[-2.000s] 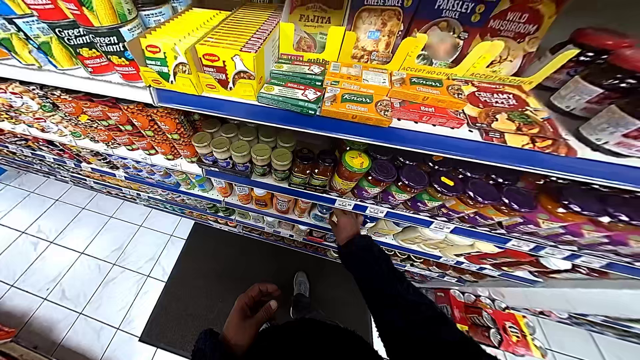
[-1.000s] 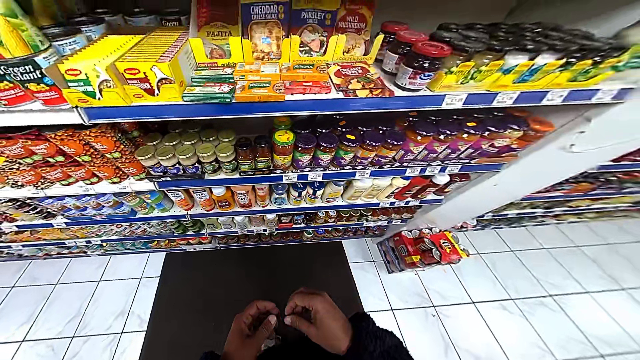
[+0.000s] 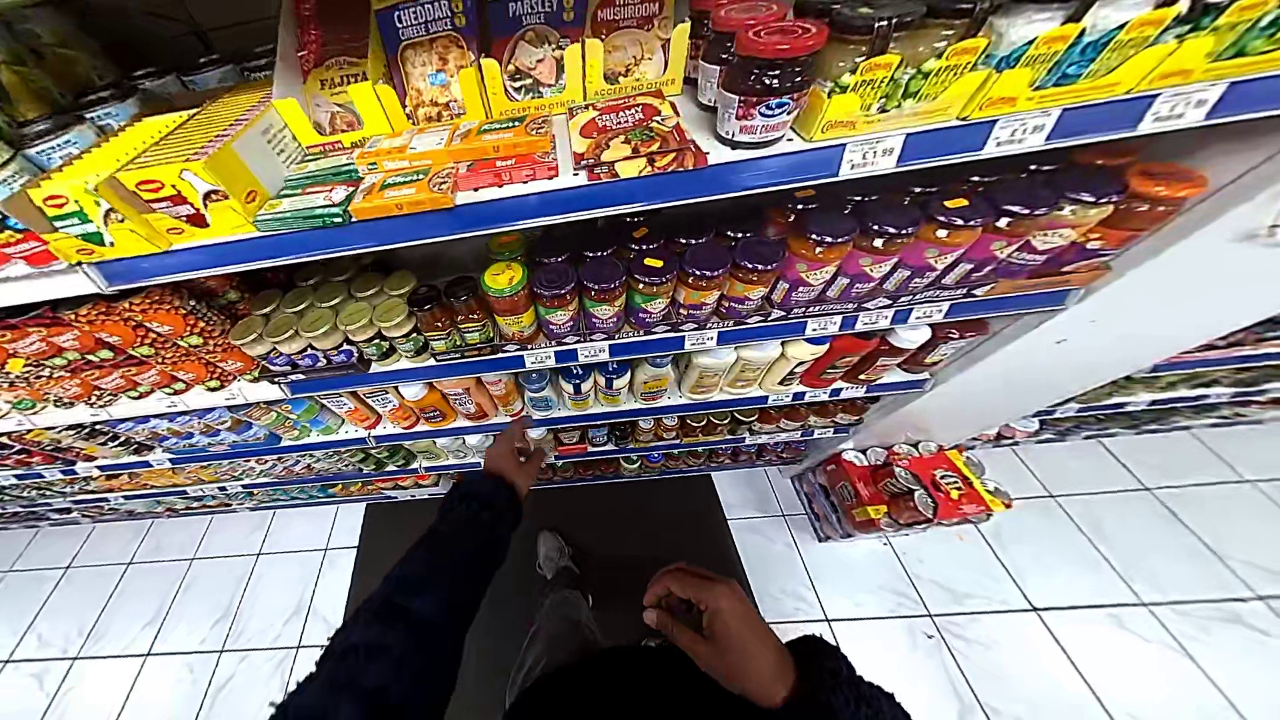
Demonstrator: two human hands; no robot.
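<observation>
My left hand [image 3: 515,458] reaches forward to the lower shelves, its fingers apart, beside a small white-lidded jar [image 3: 540,440]; whether it touches the jar I cannot tell. Just above it stand orange sauce bottles [image 3: 502,394] and a blue-lidded jar [image 3: 538,392]. My right hand [image 3: 715,630] is low in front of my body, over the dark mat, with the fingers curled and thumb near the fingertips; whether something small is between them is hidden. Higher up are purple-lidded jars [image 3: 603,293] and a yellow-lidded pickle jar [image 3: 509,300].
Above, a shelf with a blue edge [image 3: 640,200] bears sauce packets, stock cube boxes [image 3: 404,192] and a red-lidded cranberry jar [image 3: 768,90]. A dark mat [image 3: 640,530] lies on white floor tiles. Red shrink-wrapped cans [image 3: 905,490] stand on the floor at right, by a white panel [image 3: 1120,320].
My left hand has moved from beside my right hand, low in front of me, forward to the lower shelves. Two seconds ago my right hand was at the shelf. The view has shifted.
</observation>
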